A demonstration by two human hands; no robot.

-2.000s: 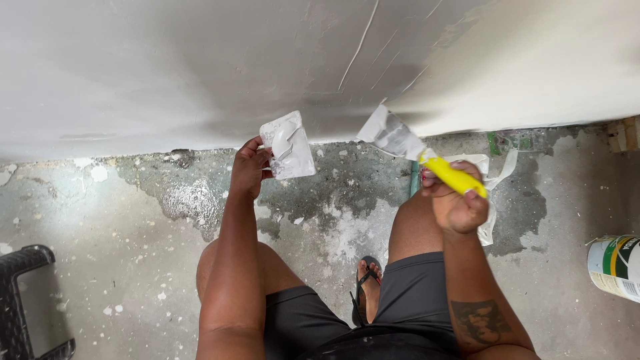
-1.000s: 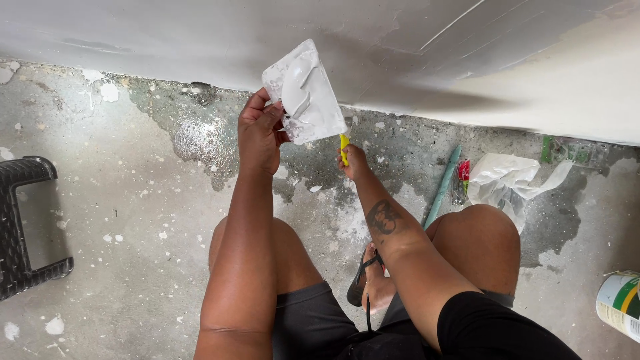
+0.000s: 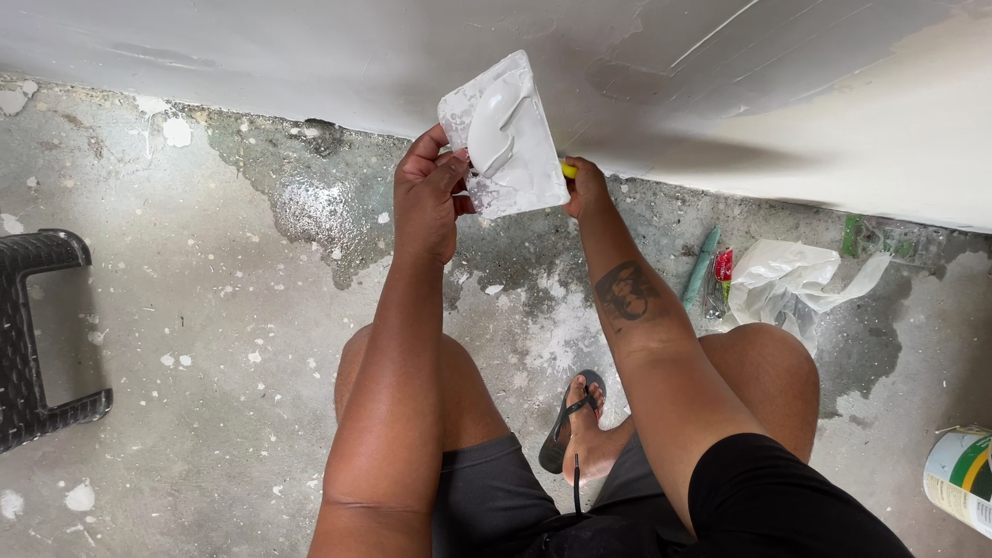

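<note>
My left hand [image 3: 430, 186] grips the left edge of a flat white plate [image 3: 535, 182], thumb on top and fingers partly beneath. A thick smear of wet white filler [image 3: 492, 132] lies on that plate. Just right of the plate, my right hand [image 3: 587, 186] is closed around the yellow handle [image 3: 570, 169] of a putty knife; its blade is hidden behind the plate. Both hands are close to the foot of a grey-and-white coated wall [image 3: 372, 62], which carries ridges of skimmed filler. Whether the blade touches the wall cannot be seen.
A black woven-pattern plastic stool [image 3: 23, 341] stands at the left on the spattered concrete floor [image 3: 217, 387]. Right of my arm lie a green tube-like object [image 3: 701, 267], a red-labelled packet [image 3: 722, 267] and white plastic sheeting [image 3: 779, 271]. A labelled bucket [image 3: 961, 477] is at the far right.
Two seconds ago the knife blade showed in the open, right of the plate; since then my right hand has moved left and the blade has gone behind the plate. My left hand still holds the plate.
</note>
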